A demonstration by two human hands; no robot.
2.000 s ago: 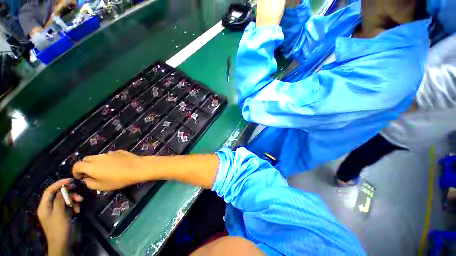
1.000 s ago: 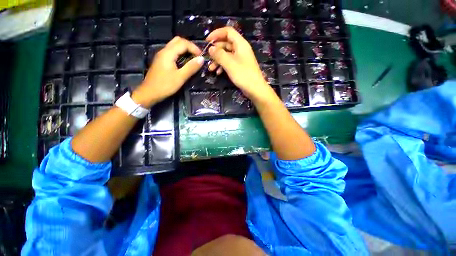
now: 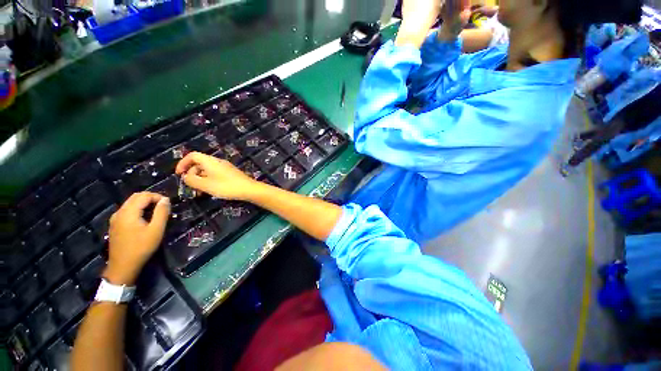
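Observation:
The parts tray [image 3: 272, 138], glossy black with square pockets, holds small silver-and-red wired parts. My right hand [image 3: 210, 176] is over its left half, fingertips bent down at a pocket. A small shiny part [image 3: 186, 191] shows just below those fingertips; whether they grip it is not clear. My left hand [image 3: 136, 232], with a white wristband, is at the tray's left edge, thumb and forefinger apart with nothing visible between them. The receiving tray [image 3: 170, 330], black, lies to the left, partly hidden under my left forearm. Most of its visible pockets look empty.
A coworker in a blue smock [image 3: 471, 138] sits close on the right. A black round object [image 3: 360, 36] and a thin dark stick [image 3: 343, 94] lie on the green bench beyond the trays. Blue bins [image 3: 119, 22] stand at the far left. A blue stool [image 3: 632, 196] is on the floor.
The view has swung to the right since one second ago. My hands, then together at the fingertips, are now apart, with the right over the parts tray and the left opened.

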